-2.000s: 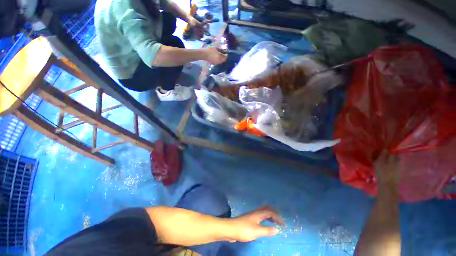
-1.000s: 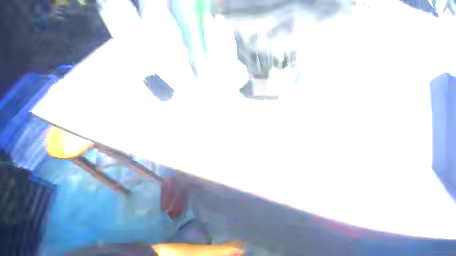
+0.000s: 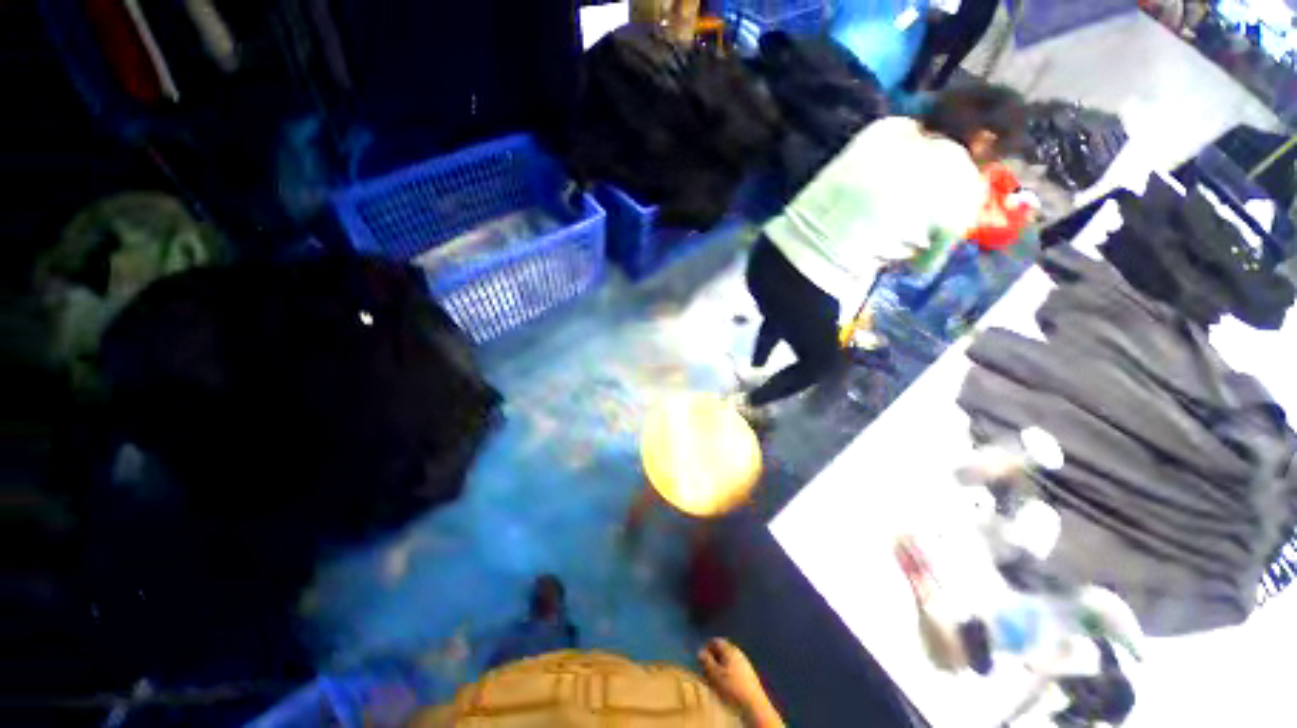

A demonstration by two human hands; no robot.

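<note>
My right hand (image 3: 733, 674) is small at the bottom edge, beside my tan clothing, with the fingers partly curled; whether it holds anything is unclear. My left hand is out of the picture. Ahead of me stands a stool with a round yellow seat (image 3: 701, 454). A dark red thing (image 3: 707, 576), blurred, is on the floor below it. To the right, a white-topped table (image 3: 832, 533) bears spread dark grey garments (image 3: 1138, 427) and a blurred cluster of small white, blue and dark items (image 3: 1017, 626).
A large dark heap (image 3: 299, 384) stands at the left. A blue lattice crate (image 3: 526, 285) holds pale material behind it, near more dark garments (image 3: 669, 121). A person in a pale green top (image 3: 875, 199) bends beyond the stool, near a red-orange bag (image 3: 1003, 209).
The view has swung up and away from the floor bin and large red bag. My right hand is off the red bag; my left hand has left the picture. The person in green now stands bent over.
</note>
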